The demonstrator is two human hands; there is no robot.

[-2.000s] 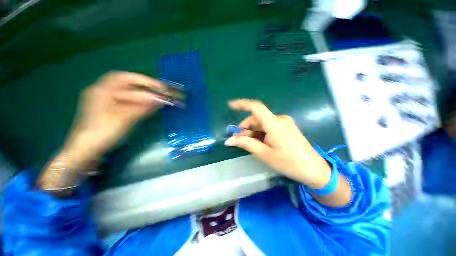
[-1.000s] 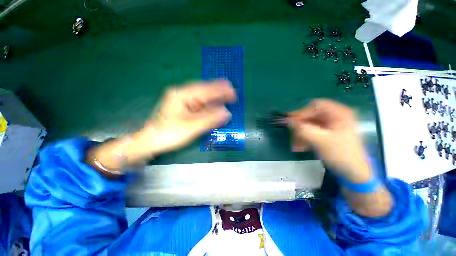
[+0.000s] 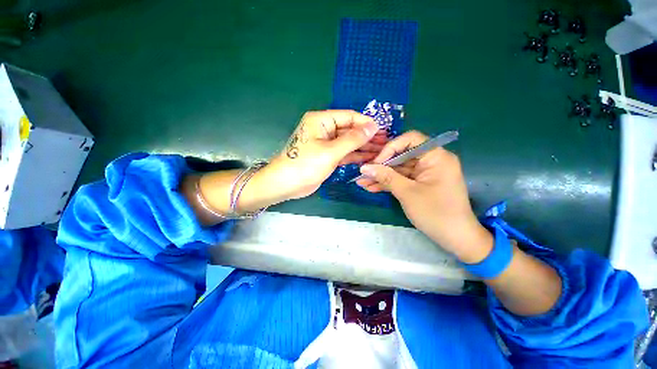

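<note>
My left hand (image 3: 317,153) pinches a small shiny piece (image 3: 379,114) with dark and white flecks between thumb and fingertips, over the blue gridded mat (image 3: 376,58). It looks like a spidery inner part, but its exact shape is hard to tell. My right hand (image 3: 425,186) is shut on grey tweezers (image 3: 431,147), whose broad end points up and right and whose tip is near the left hand's fingers. The two hands are close together over the mat's near half. The palm sides of both hands are hidden.
Several black spidery parts (image 3: 565,58) lie on the green belt (image 3: 216,65) at upper right. A white sheet (image 3: 637,194) is at the right edge, with white crumpled material (image 3: 630,32) above. A white box (image 3: 43,151) stands at left. The belt's metal edge (image 3: 338,252) runs in front.
Both hands have come together over the mat from apart. The small piece now shows in my left fingers and the tweezers in my right. The view has shifted, moving the mat right and up.
</note>
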